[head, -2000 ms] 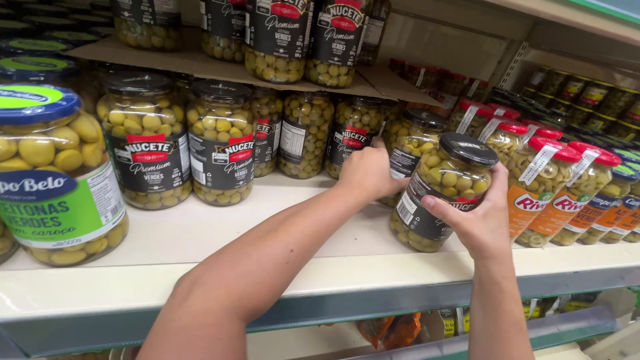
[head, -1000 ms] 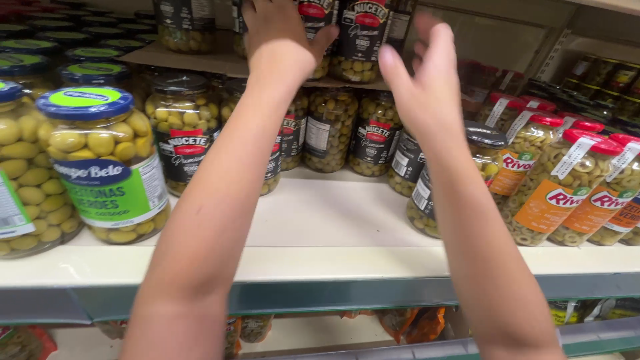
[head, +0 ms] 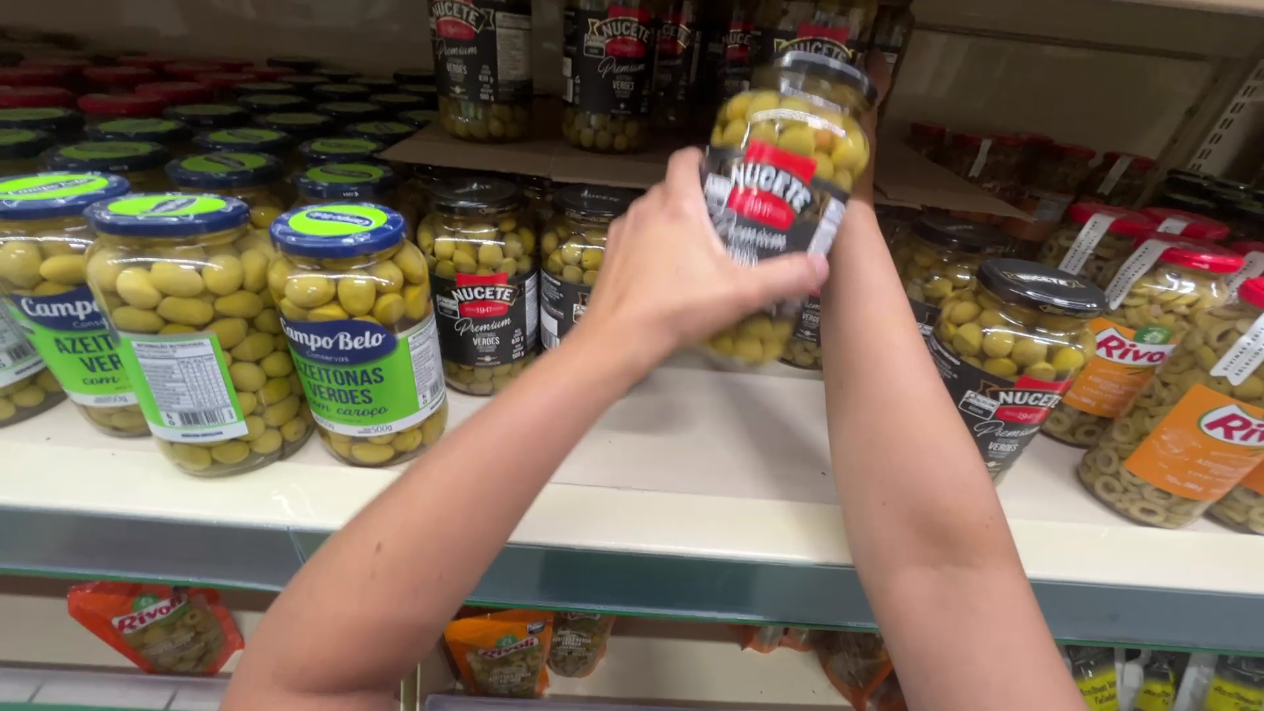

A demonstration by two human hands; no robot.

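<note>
My left hand (head: 681, 262) is wrapped round the label of a glass jar of green olives (head: 795, 143) with a black lid. The jar leans, raised off the shelf in front of a cardboard sheet. My right hand (head: 873, 148) is mostly hidden behind that jar, near an upper jar; whether it grips anything does not show. Behind, more Nucete olive jars (head: 494, 69) stand on the cardboard (head: 533, 156), and others (head: 479, 296) stand beneath it. One more black-lidded jar (head: 1027, 346) stands to the right of my right forearm.
Campo Belo olive jars (head: 360, 326) with blue lids line the left. Red-lidded Rivoli jars of sliced olives (head: 1185, 395) stand at the right. The white shelf (head: 691, 494) ends in a front rail (head: 652, 573). Olive pouches (head: 499, 652) lie on the level below.
A second ago both hands were up at the upper jars; now my left hand holds a tilted jar lower down. Two seconds ago my right hand held a jar at the right of the shelf.
</note>
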